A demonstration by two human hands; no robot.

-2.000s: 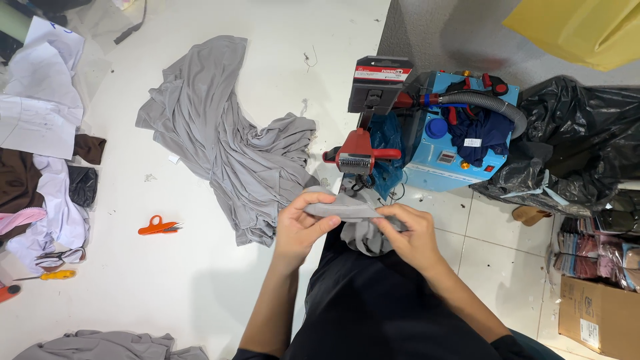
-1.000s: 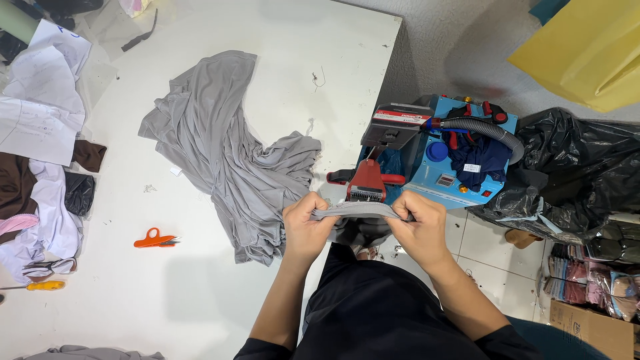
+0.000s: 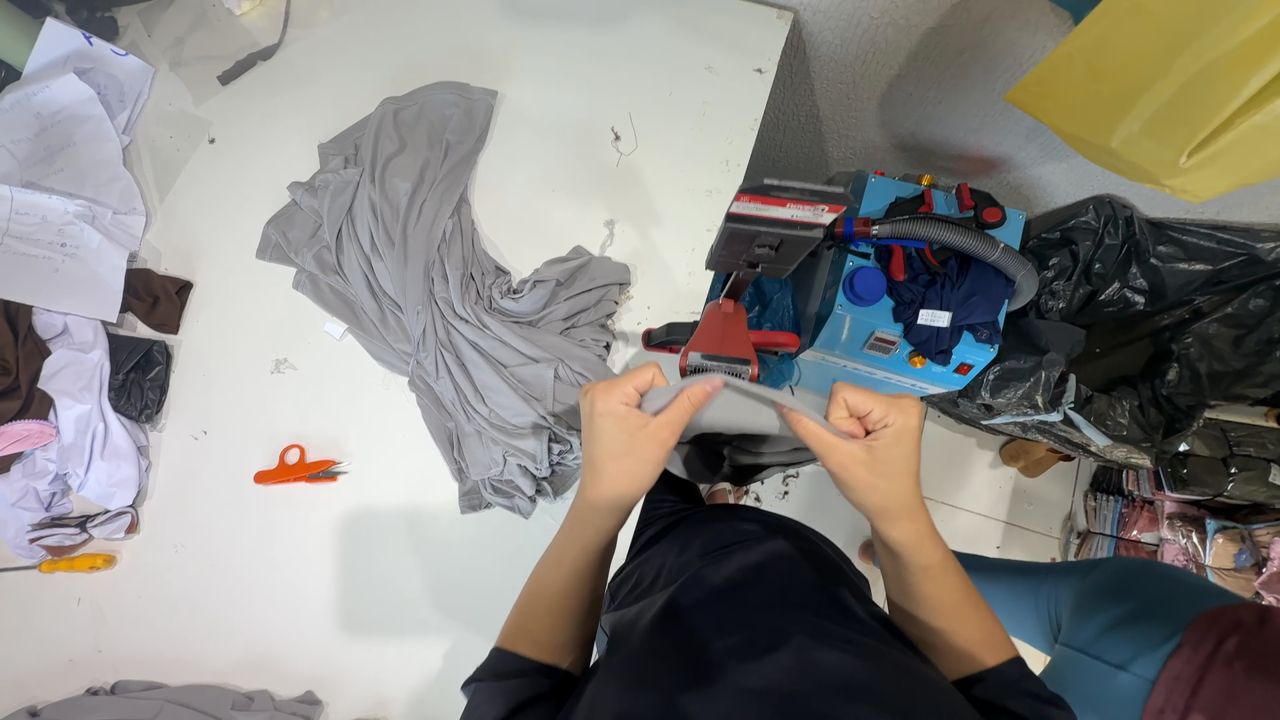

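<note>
Between my two hands a strip of grey fabric (image 3: pixel 745 408) is stretched, its edge pinched at both ends. My left hand (image 3: pixel 630 430) grips its left end, thumb on top. The right end is in my right hand (image 3: pixel 868 440), fingers curled. Some of the cloth hangs down below my hands, partly hidden. Just beyond it stands a red tagging or clamp-like device (image 3: pixel 722 340) with a grey head (image 3: pixel 775 235) above it. A crumpled grey garment (image 3: pixel 420 250) with a small white label lies on the white table, left of my hands. Orange thread snips (image 3: pixel 298 467) lie farther left.
A blue machine (image 3: pixel 850 335) with a ribbed hose (image 3: pixel 960 245) and dark blue cloth stands at the right, beside black plastic bags (image 3: pixel 1150 290). Papers (image 3: pixel 70 230), fabrics and a yellow-handled tool (image 3: pixel 78 563) lie at the left edge. Another person's leg (image 3: pixel 1110 610) is at lower right.
The grey fabric has gone from a gathered piece to an edge stretched between my hands, which are farther apart. Another person's blue-clad leg has come into view at lower right.
</note>
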